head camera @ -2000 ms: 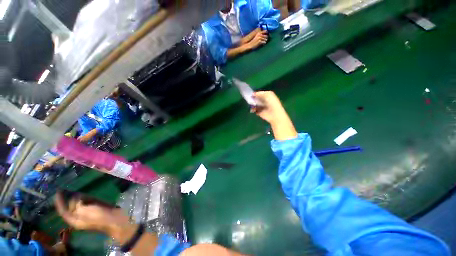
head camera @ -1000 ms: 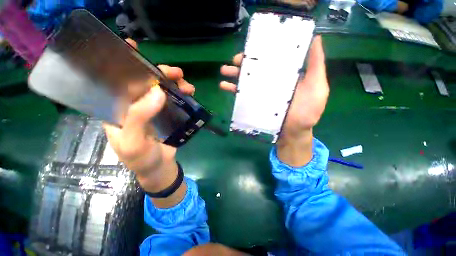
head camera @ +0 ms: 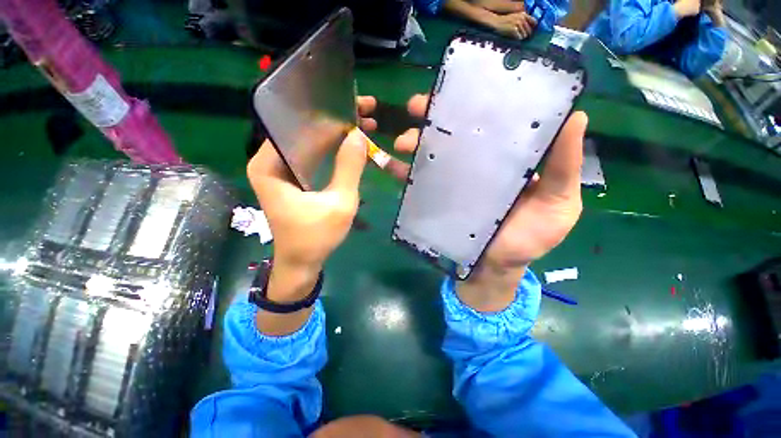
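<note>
My left hand (head camera: 308, 201) holds a display assembly (head camera: 312, 98), tilted, with its silvery-grey face showing and its dark edge upward. A small orange-white flex cable (head camera: 375, 152) sticks out from it beside my thumb, towards the other part. My right hand (head camera: 544, 201) holds a mid-frame (head camera: 488, 154), a pale grey plate with a dark notched edge and small holes, its flat face towards me. The two parts are apart, side by side above the green bench. The fingers behind the mid-frame are partly hidden.
Stacked clear blister trays (head camera: 103, 287) stand at left, with a pink roll (head camera: 94, 94) behind. A white tissue (head camera: 251, 222), a white slip (head camera: 562, 275) and a blue rod (head camera: 559, 295) lie on the bench. Phone units (head camera: 707, 181) lie beyond; a dark tray (head camera: 762, 295) is far right.
The display assembly has turned more upright and moved right, nearer the mid-frame, and its flex cable now shows clearly. The mid-frame appears larger and slightly lower. The blister trays show more fully.
</note>
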